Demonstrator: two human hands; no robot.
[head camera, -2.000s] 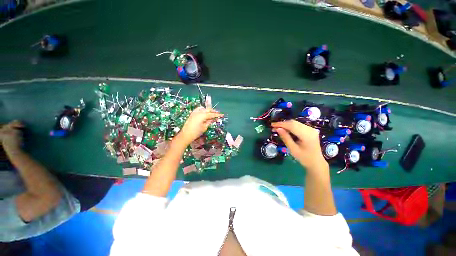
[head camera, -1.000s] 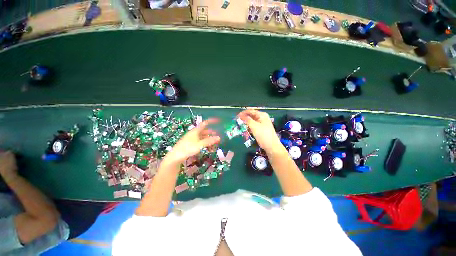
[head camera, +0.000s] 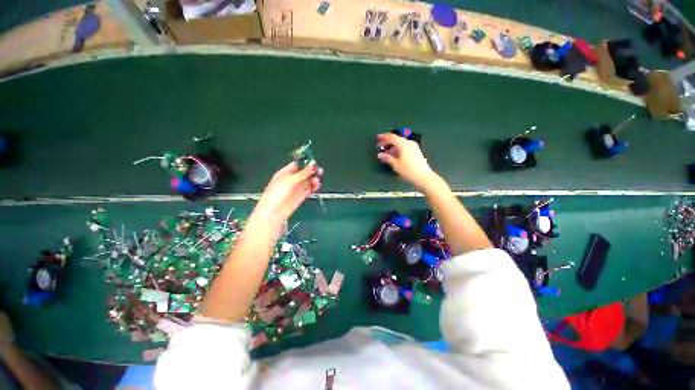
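My left hand (head camera: 293, 183) holds a small green circuit board (head camera: 304, 156) in its fingertips, over the rail between work surface and belt. My right hand (head camera: 400, 156) reaches onto the belt and grips a black unit (head camera: 409, 135) with a blue part; the hand hides much of it. The heap of circuit boards (head camera: 156, 297) lies on the near work surface, partly under my left forearm. A group of black units (head camera: 387, 291) with silver discs lies on the near surface, partly hidden by my right forearm.
A pale rail (head camera: 343, 196) divides the surfaces. More units stand on the belt, one with a board (head camera: 202, 175) at left, others (head camera: 518, 152) at right. A black oblong object (head camera: 593, 261) lies at right. A tan shelf (head camera: 320, 34) runs beyond. A red stool (head camera: 598, 327) is below right.
Both hands have moved forward from the near surface. The green board now shows in my left hand. My right hand has reached a unit on the belt. The view has shifted.
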